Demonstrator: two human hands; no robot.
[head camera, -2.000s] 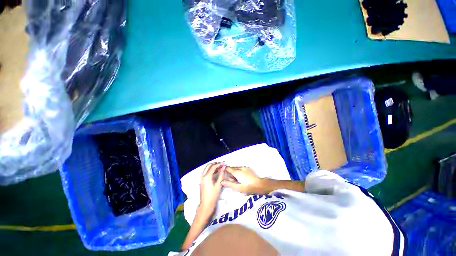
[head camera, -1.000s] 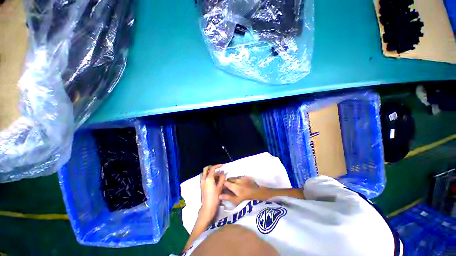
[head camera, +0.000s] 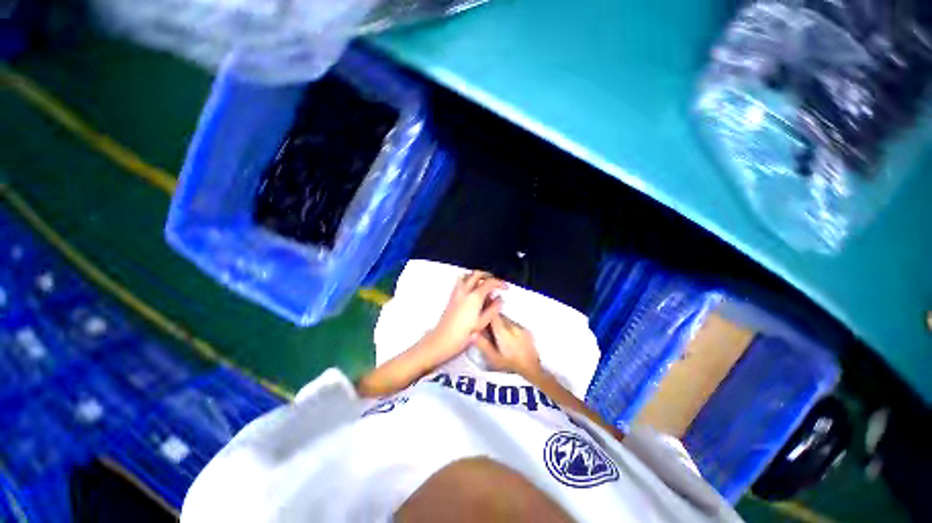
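Note:
My left hand (head camera: 468, 316) and my right hand (head camera: 511, 345) are bare and meet over my lap, in front of the white shirt. Their fingers are bent and touch or nearly touch. A small dark spot shows between the fingertips, but it is too small and blurred to tell whether it is a held part or shadow. The palms are hidden.
A blue lined crate (head camera: 215, 194) with dark slender parts (head camera: 325, 163) stands left. A blue crate (head camera: 761, 434) with tan cardboard (head camera: 703, 376) stands right. A green bench (head camera: 613, 92) crosses ahead, bearing a clear bag (head camera: 782, 153). Blue crates (head camera: 112, 378) stand lower left.
The view has turned to the left and tilted, so the floor and blue crates at lower left now show. The hands remain together over the lap.

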